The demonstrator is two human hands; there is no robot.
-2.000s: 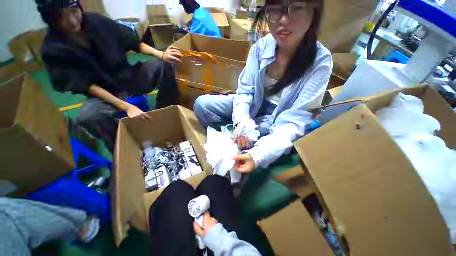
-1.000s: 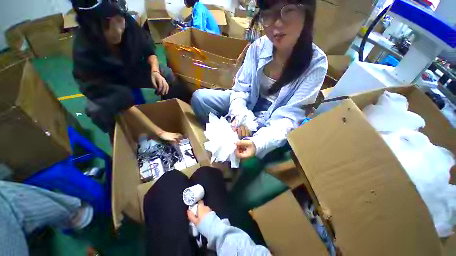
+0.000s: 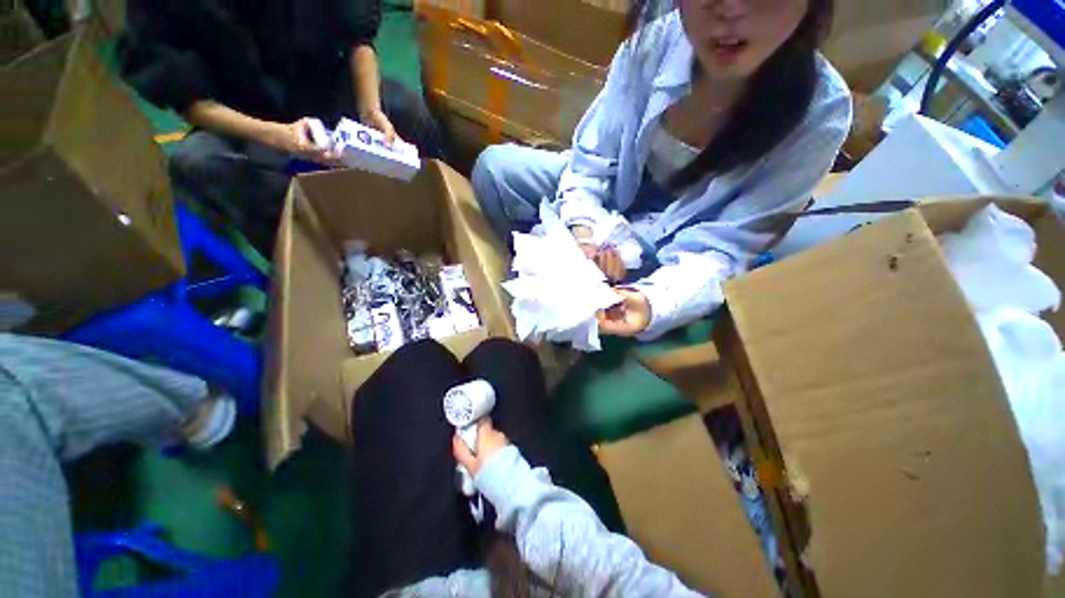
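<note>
A white handheld mini fan (image 3: pixel 468 403) is over my black-trousered lap, its round grille head up and its short handle down. My right hand (image 3: pixel 481 446) is closed around the handle just below the head. A white piece, perhaps the handle end or strap, hangs below the hand. At the bottom edge a grey sleeve (image 3: pixel 450 584) shows, but my left hand itself is not visible.
An open middle carton (image 3: pixel 306 315) at my knees holds cables and small packs. The person opposite holds a long white box (image 3: pixel 376 150). The right neighbour holds a white bag bundle (image 3: pixel 558 286). A large right carton (image 3: pixel 870 397) and blue stool (image 3: pixel 216 350) flank me.
The person opposite's hand has left the middle carton, and both hands now hold a white box. The view has shifted. My right hand still holds the fan.
</note>
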